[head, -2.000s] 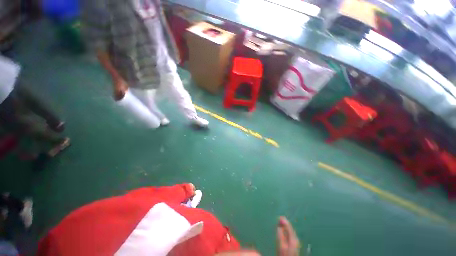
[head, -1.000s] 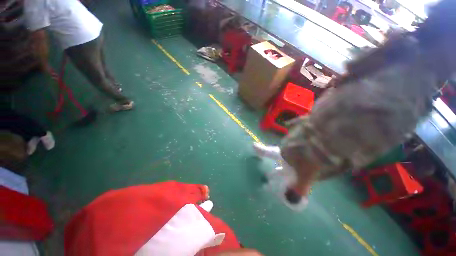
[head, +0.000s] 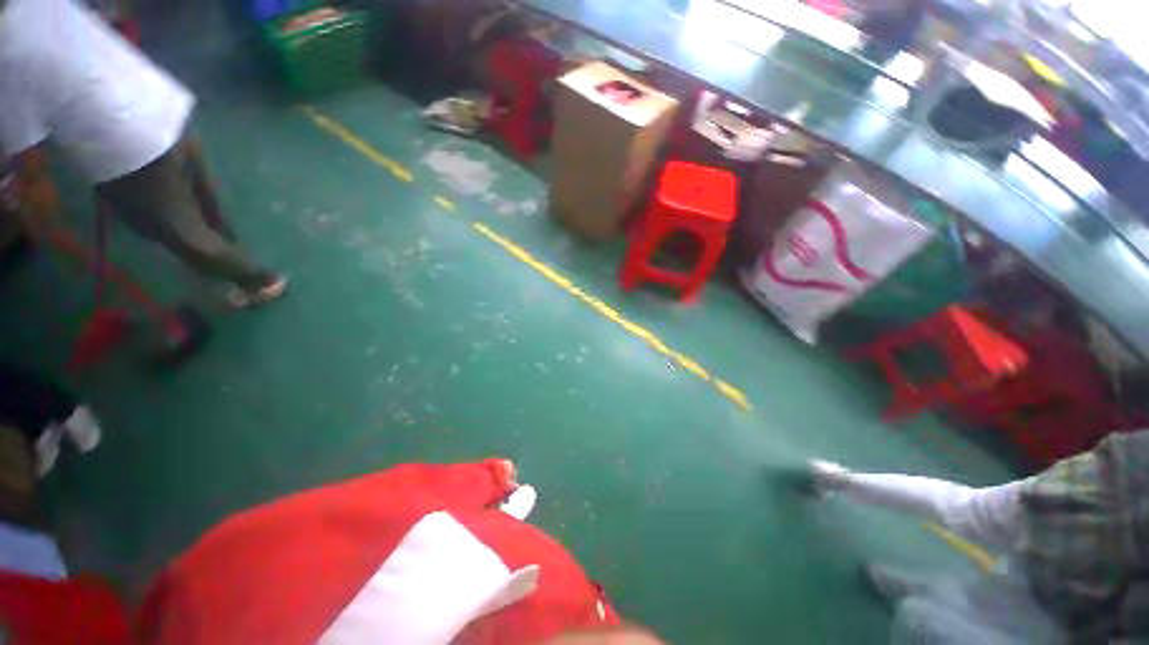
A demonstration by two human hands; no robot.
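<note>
No hand shows clearly. A blurred skin-coloured patch is cut off by the bottom edge, and I cannot tell what body part it is. Nearest to me is my red garment (head: 265, 554), filling the bottom left and middle. A white flat piece (head: 422, 586) lies over it, with a small flap at its right end; I cannot tell if it is paper or cloth. A small white shoe tip (head: 518, 503) shows beyond the garment.
Green floor (head: 504, 365) with a yellow line. A person in a white shirt (head: 101, 88) stands at left with a red-handled tool; another in plaid (head: 1096, 529) is at lower right. Along the bench (head: 706, 63) are a carton (head: 605, 164), red stools (head: 691, 214), a white bag (head: 825, 265) and green crate (head: 318, 48).
The right-side hand seen two seconds ago is out of view. The plaid-clothed person has moved from upper left across to the lower right. The person in white has come into view at left.
</note>
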